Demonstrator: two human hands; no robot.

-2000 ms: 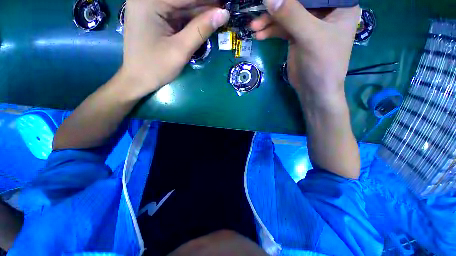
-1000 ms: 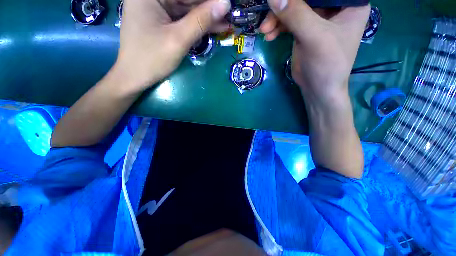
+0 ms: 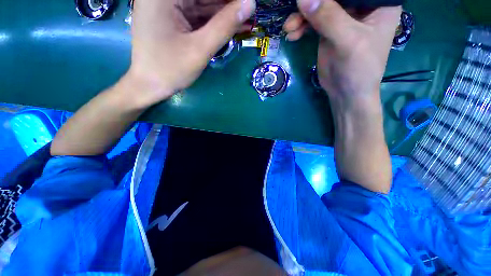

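Note:
My left hand (image 3: 180, 48) is at the top centre, bare, its thumb and fingers shut on the edge of a dark round housing assembly (image 3: 272, 15). The unit is partly cut off by the top edge. My right hand (image 3: 350, 48) holds a dark hand tool (image 3: 371, 2) between thumb and fingers, its tip side over the unit. Battery pouches with yellow tape (image 3: 264, 46) show just below the unit. Another round housing (image 3: 270, 80) lies face up on the green bench below them. One more is partly hidden behind my left fingers.
Round housings lie at the upper left (image 3: 95, 6) and beside my right hand (image 3: 402, 29). Dark tweezers (image 3: 408, 76) lie right of my right wrist. A blue ring-shaped item (image 3: 418, 114) and clear blister trays (image 3: 457, 129) are at the right. The green bench (image 3: 59, 70) has a front edge.
The unit between my hands has changed its tilt and shifted slightly right. Both hands have moved slightly right, staying at the top of the view. The grips look the same.

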